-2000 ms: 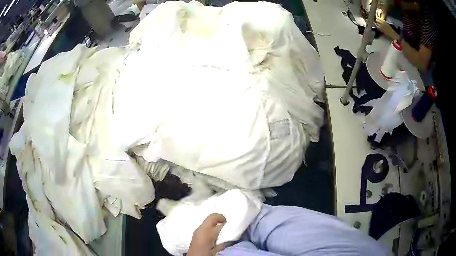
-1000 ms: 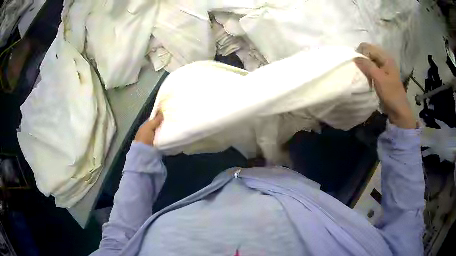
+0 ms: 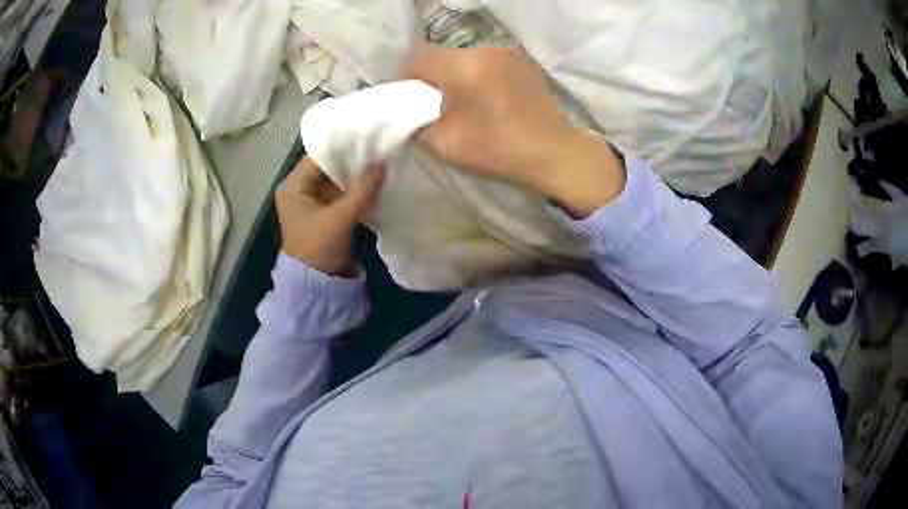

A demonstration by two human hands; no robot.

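Note:
A white knit garment piece (image 3: 448, 229) is held in front of my chest, its bright narrow end raised at the upper left and the rest hanging down in shade. My left hand (image 3: 324, 214) grips the lower left of that end, thumb on the cloth. My right hand (image 3: 498, 119) is closed on its upper right edge, slightly blurred, close to my left hand. The fingertips of my right hand are partly hidden.
A large white garment pile (image 3: 657, 80) lies ahead on the right. Draped white garments (image 3: 134, 219) hang over the grey table edge (image 3: 244, 169) at left. A white sewing table (image 3: 811, 234) with a navy tape roll (image 3: 832, 293) is at right.
The piece was stretched wide between my hands and is now bunched. My right hand has moved left, close to my left hand, which has moved slightly up and right.

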